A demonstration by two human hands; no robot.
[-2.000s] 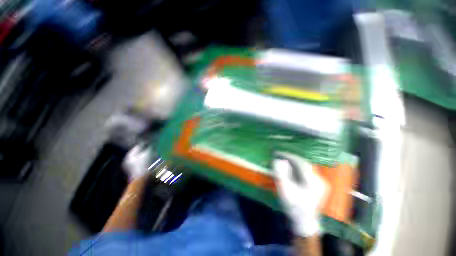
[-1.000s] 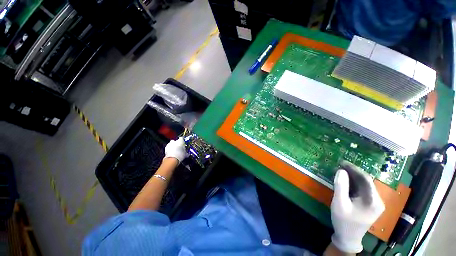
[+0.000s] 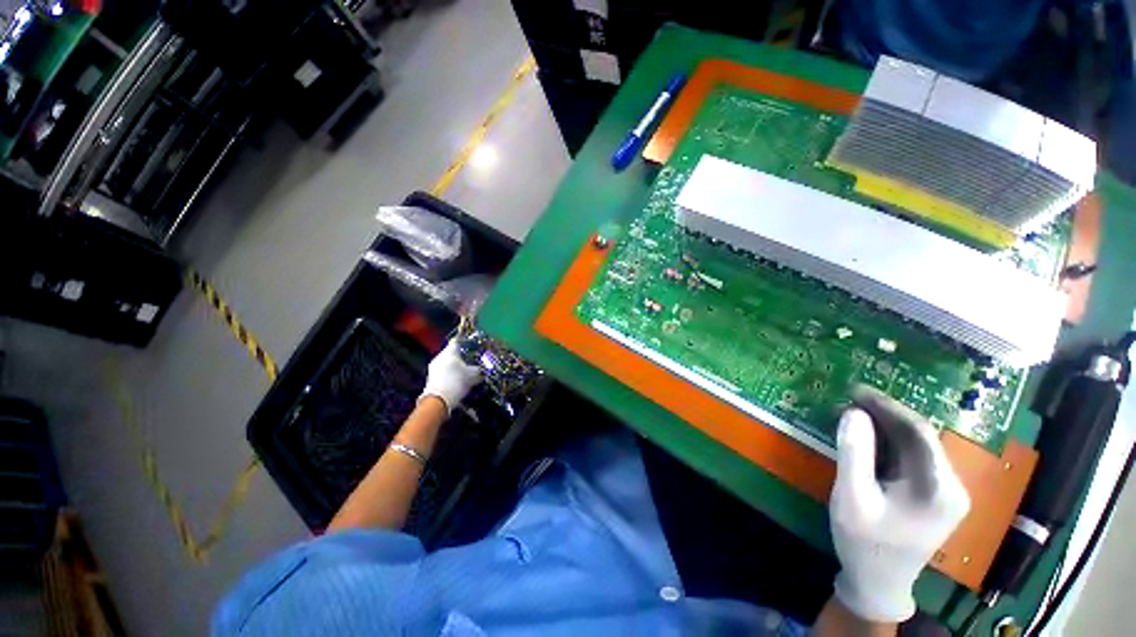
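Observation:
A green circuit board [image 3: 747,311] lies in an orange fixture [image 3: 648,383] on the green mat. A long low heatsink [image 3: 860,255] and a taller finned heatsink [image 3: 965,143] with a yellow strip [image 3: 934,209] stand on it. My left hand [image 3: 451,376], in a white glove, reaches into the parts bin [image 3: 326,373] at the edge of shiny metal pieces [image 3: 498,367]; its fingertips are too small to read. My right hand [image 3: 891,498], gloved, is over the board's near right edge with curled fingers; whether it holds anything is hidden.
A black electric screwdriver [image 3: 1065,454] with a cord lies at the mat's right. A blue marker pen [image 3: 649,122] lies at the upper left of the mat. Crumpled clear bags [image 3: 421,234] are in the bin. Black crates stand beyond. A person in blue [image 3: 941,31] is at the top.
The blur is gone since the oldest frame. My left hand moved into the bin and stays at the metal pieces. My right hand stays near the board's edge. The view has shifted slightly.

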